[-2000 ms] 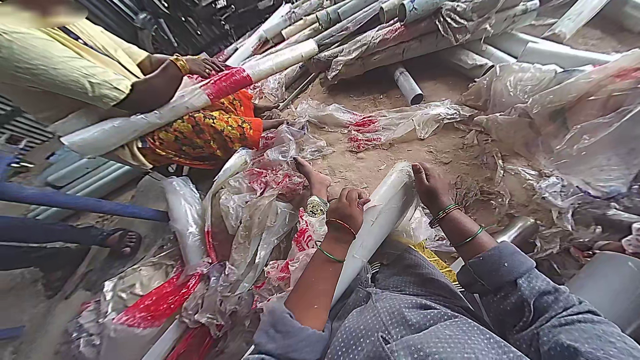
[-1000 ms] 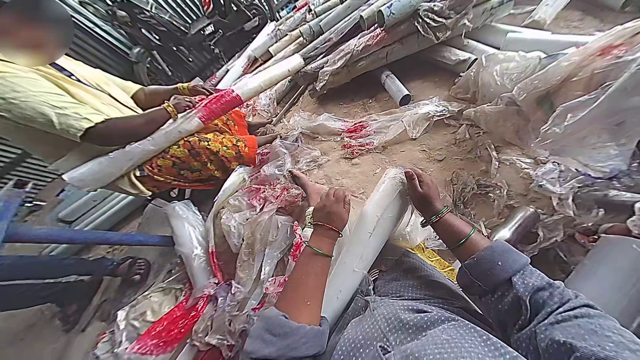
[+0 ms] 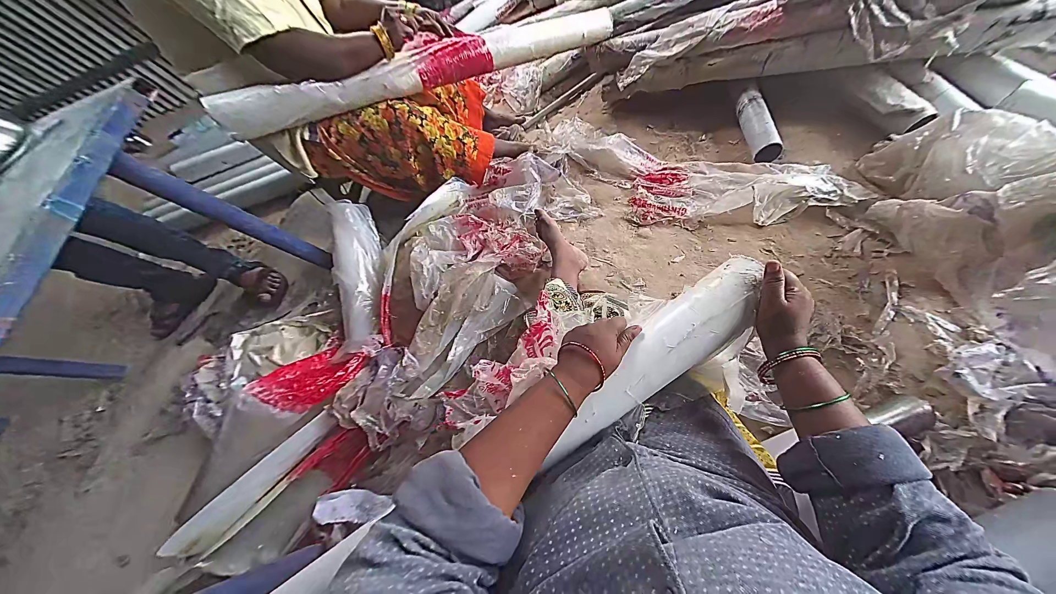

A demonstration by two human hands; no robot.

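A thick white roll wrapped in plastic film [image 3: 668, 351] lies slantwise across my lap, its far end up and to the right. My left hand [image 3: 601, 345] rests on the near left side of the roll, its fingers curled at the film; how firmly it grips is not plain. At the far end, my right hand [image 3: 782, 304] holds the roll's right edge, thumb up. Crumpled clear film with red print [image 3: 540, 338] lies against the roll's left side, over patterned cloth. The roll's lower end is hidden by my left arm and clothing.
A seated person at upper left holds another white roll with a red band [image 3: 346, 99]. Plastic film [image 3: 462, 247] heaps at left and wrapping [image 3: 709, 186] lies ahead. A short tube [image 3: 757, 124], stacked rolls [image 3: 792, 49] and a blue metal frame [image 3: 223, 210] stand around; someone's legs show behind the frame.
My left hand has shifted a little along the roll's left side; my right hand remains at its far end. The view has tilted down somewhat.
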